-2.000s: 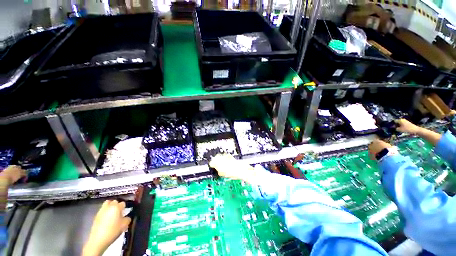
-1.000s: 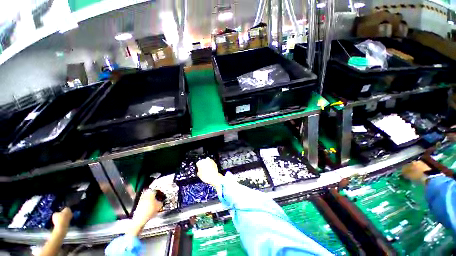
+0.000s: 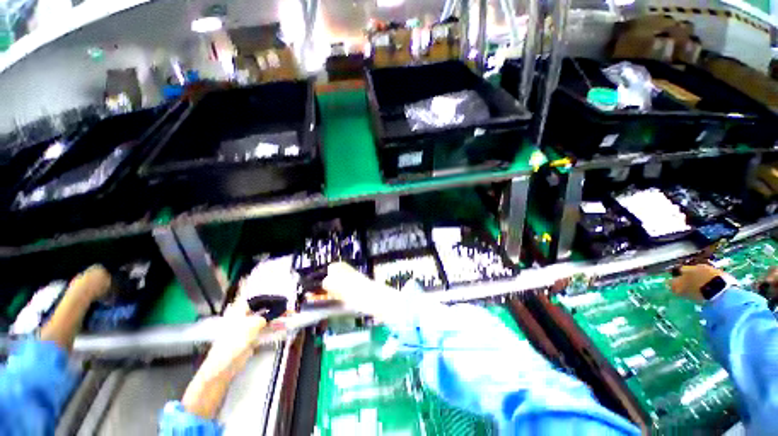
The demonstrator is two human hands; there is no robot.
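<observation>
My right hand [image 3: 345, 283] reaches in from the lower right in a blue sleeve, over the front bin below the bin of dark components [image 3: 328, 249]. It hides most of that front bin. My left hand [image 3: 243, 328] is at the front edge of the bin of white components [image 3: 269, 281], with a black patch at its fingertips that may be finger cots. Blur hides whether either hand holds a part. A green circuit board [image 3: 362, 375] lies in its dark frame below my right forearm.
Black totes [image 3: 448, 128] stand on the upper shelf. A metal shelf rail [image 3: 546, 277] runs between bins and boards. Another person's hand [image 3: 85, 285] reaches into bins at left. At right, a watch-wearing hand [image 3: 693, 281] is over another board [image 3: 657, 332].
My right hand has moved from the cream bin to the dark bin, then forward to the front bin. My left hand has risen from the conveyor to the white bin. The camera view has shifted.
</observation>
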